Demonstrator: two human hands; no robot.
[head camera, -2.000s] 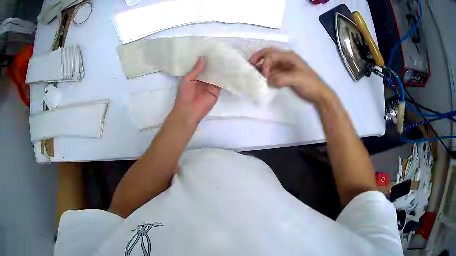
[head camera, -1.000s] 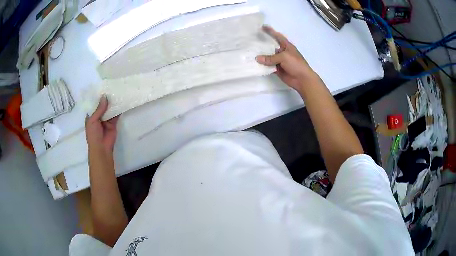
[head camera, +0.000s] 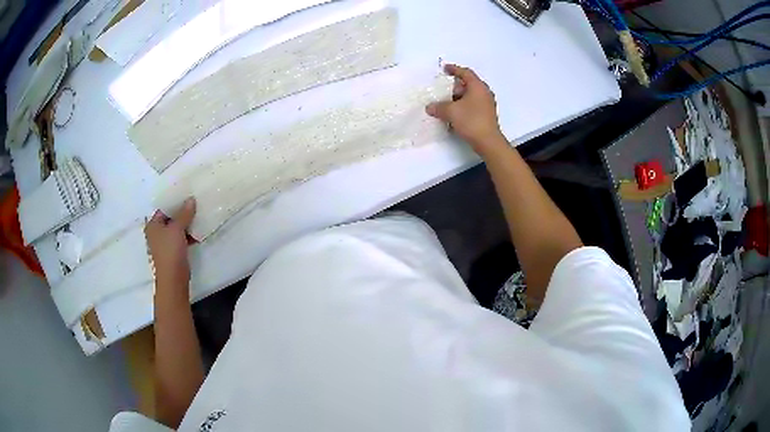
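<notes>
A beige-oatmeal curved fabric band piece lies across the front of the white pressing table, stretched between my hands. My left hand grips its left end between thumb and fingers. My right hand grips its right end near the corner. A stack of beige fabric band pieces lies just beyond it. Plain white curved interlining lies farther back. Whether anything lies beneath the held piece is hidden.
The steam iron is cut off at the top edge. A folded band stack and fused bands lie at left. Blue hoses hang at right. Fabric scraps and a red box are below right.
The band piece, earlier lifted and bent in my hands, is now spread out and lowered nearer me, apart from the stack. My view has turned and shifted to the right.
</notes>
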